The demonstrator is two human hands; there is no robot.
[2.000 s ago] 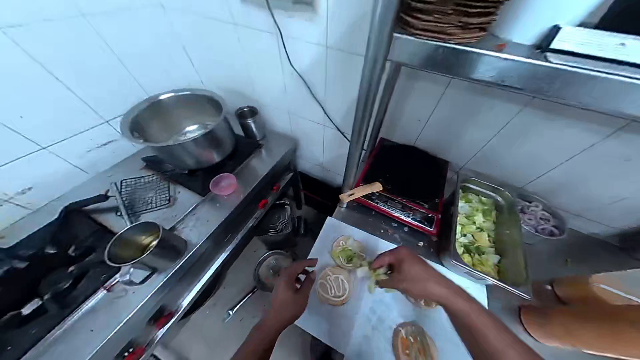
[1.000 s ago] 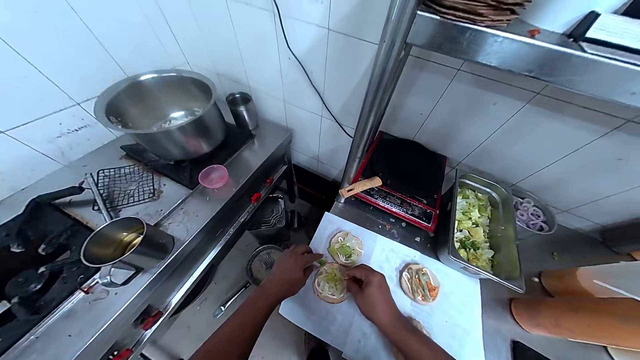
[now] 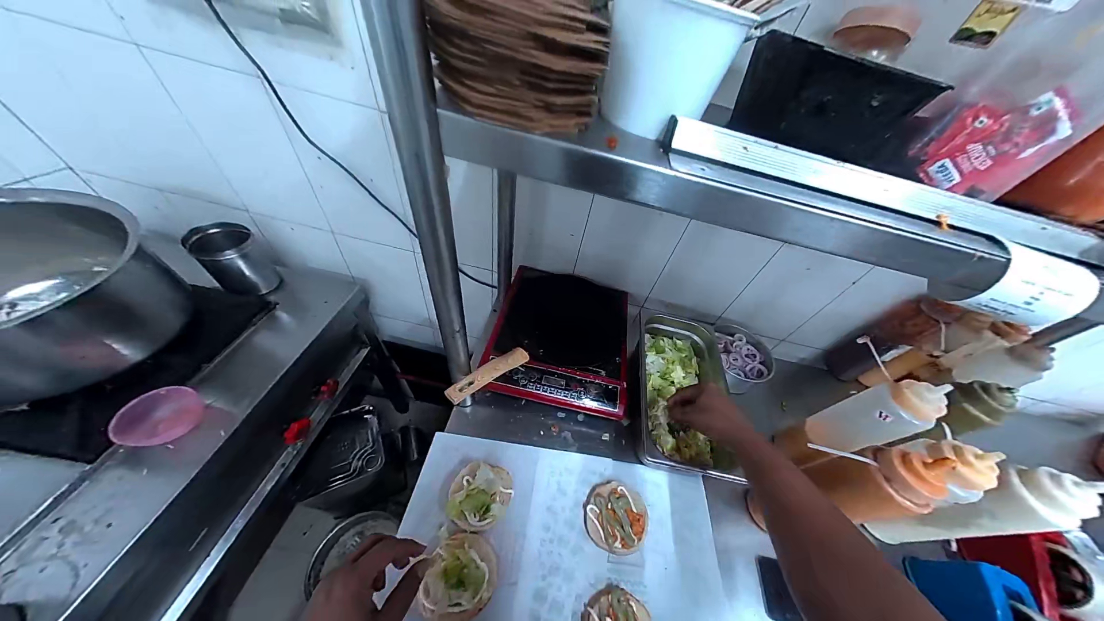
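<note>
My left hand is at the edge of the lower left bun half, its fingertips close to the chopped lettuce on top. Just above lies another bun half with sauce and lettuce. My right hand reaches into a steel tray of chopped lettuce; its fingertips are partly hidden among the leaves. On the right of the white paper rest a bun half with an orange filling and sauce stripes, and one more cut off by the frame's edge.
Behind the paper stands an induction cooktop with a wooden-handled pan. Sliced onions fill a bowl beside the tray. Sauce bottles crowd the right. A steel shelf crosses above. At left are a large pot and a pink bowl.
My right hand has moved from the bun halves to the lettuce tray. My left hand has stayed near the lower left bun half. The view has shifted right.
</note>
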